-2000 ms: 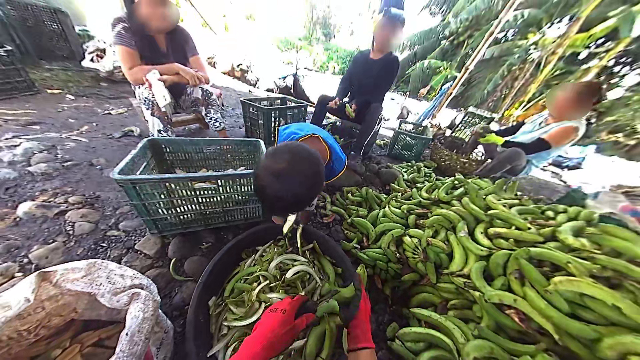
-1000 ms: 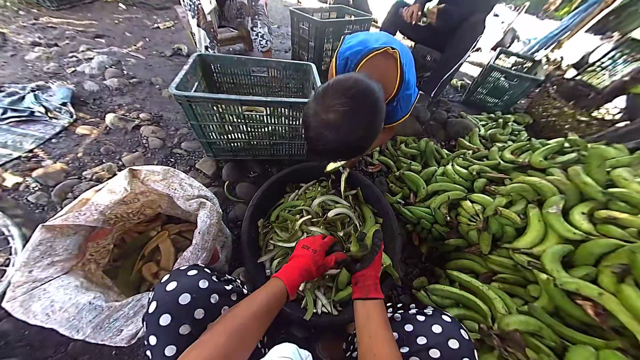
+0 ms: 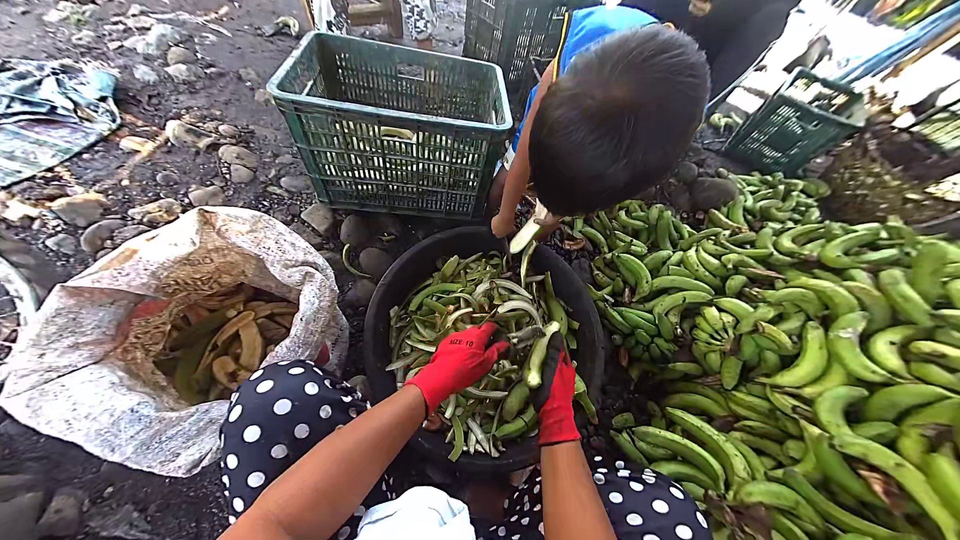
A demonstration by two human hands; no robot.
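Over a round black tub (image 3: pixel 384 300) full of green banana peels (image 3: pixel 450 304), both my hands wear red gloves with dark palms. My right hand (image 3: pixel 556 382) grips a pale, partly peeled green banana (image 3: pixel 541 354). Close to its left, my left hand (image 3: pixel 463 361) has its fingers bent toward that banana; a small greyish thing (image 3: pixel 525 334) lies between the hands, and whether my left fingers grip it cannot be told. Across the tub, a person (image 3: pixel 619 112) in blue bends over the far rim with a pale banana piece (image 3: pixel 529 229) at their hands.
A large heap of green bananas (image 3: pixel 810 345) covers the ground at right. At left stands an open white woven sack (image 3: pixel 97 375) with peels inside. A green plastic crate (image 3: pixel 390 120) stands beyond the tub, with more crates behind, one at the right (image 3: pixel 795 124). Stones lie on the dark ground.
The view has tilted down toward the tub. A pale, partly peeled banana now shows at my right hand, where a second ago none stood out clearly.
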